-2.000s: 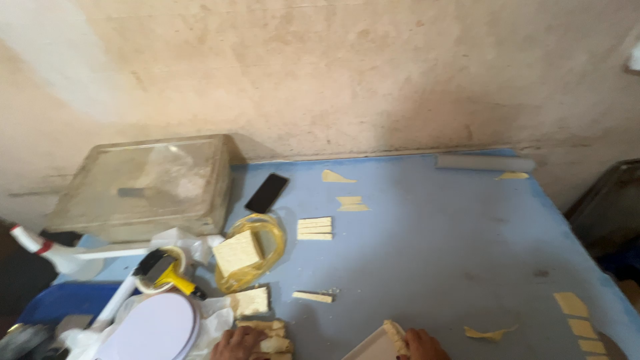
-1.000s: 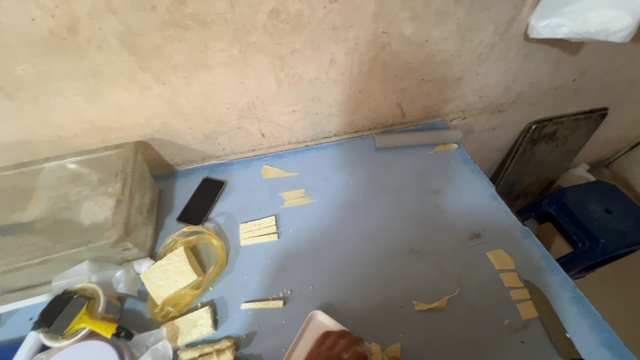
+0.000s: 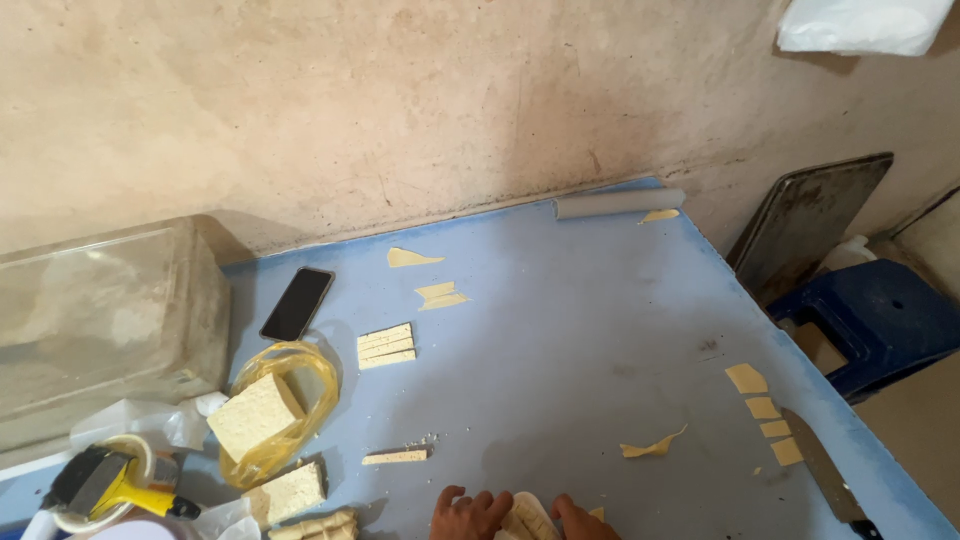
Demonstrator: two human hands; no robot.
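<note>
At the bottom edge, my left hand (image 3: pixel 466 516) and my right hand (image 3: pixel 581 519) are on either side of a small white tray (image 3: pixel 527 498), with their fingers on pale dough pieces (image 3: pixel 529 517) in it. Whether either hand grips the pieces cannot be told. Left of my left hand lie a single cheese-like stick (image 3: pixel 395 457), a pale block slice (image 3: pixel 289 491) and rolled dough pieces (image 3: pixel 319 527). Several cut sticks (image 3: pixel 385 346) lie side by side farther up. A larger block (image 3: pixel 256 416) rests on a yellow plastic bag (image 3: pixel 328 390).
Dough scraps (image 3: pixel 654 444) and several cut dough pieces (image 3: pixel 763 408) lie at the right, beside a knife (image 3: pixel 825 472). A phone (image 3: pixel 298 304), a plastic bin (image 3: pixel 112 322) and a yellow-handled brush (image 3: pixel 124 484) stand or lie left. A grey tube (image 3: pixel 619 203) is by the wall.
My left hand, over the dough pieces at the lower left two seconds ago, is now at the tray beside my right hand. The view has shifted to the right.
</note>
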